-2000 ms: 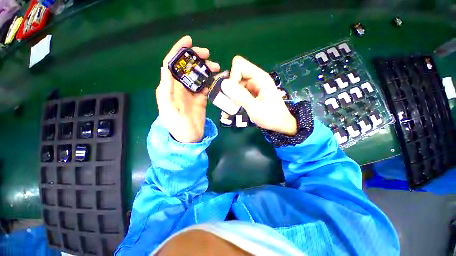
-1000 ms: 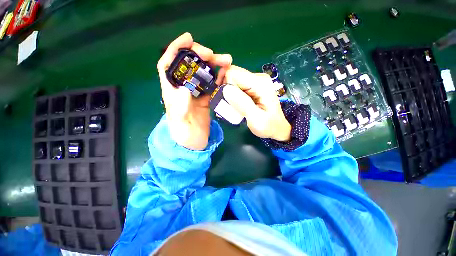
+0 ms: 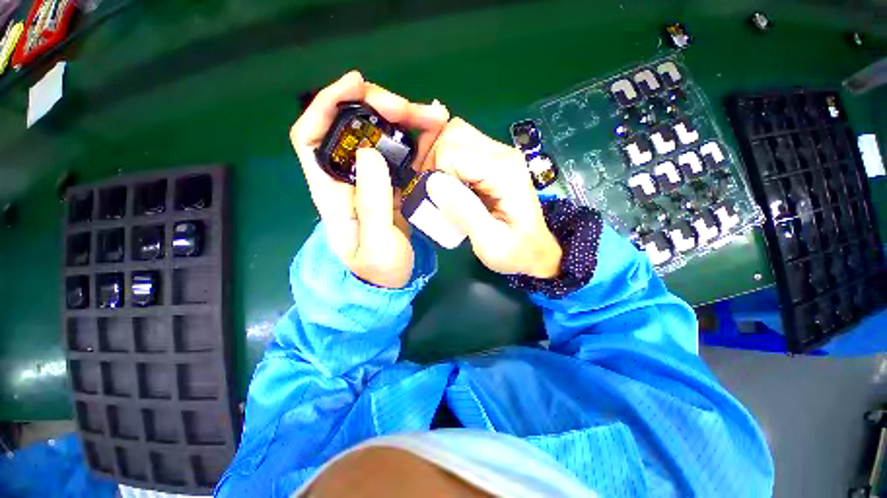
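My left hand (image 3: pixel 362 209) holds a black rounded-square watch housing (image 3: pixel 394 148), its open side with gold-orange and silver innards facing up. My left thumb lies over the innards. My right hand (image 3: pixel 494 199) pinches a flat dark part with a white face (image 3: pixel 435 223) beside the housing's lower right edge. A short dark and gold flex strip (image 3: pixel 412 184) shows between part and housing; whether it is joined inside cannot be told.
A dark grey foam tray (image 3: pixel 156 336) at left holds several glossy black watches. A clear blister tray (image 3: pixel 585 124) with white L-marked parts lies at right, a black plastic tray (image 3: pixel 812 219) beyond it. Small watch units (image 3: pixel 541 171) lie by the blister tray and at the back (image 3: pixel 678 36).
My left thumb has moved up from beside the housing onto its innards. The housing and the white-faced part have shifted slightly left. My right hand keeps its pinch.
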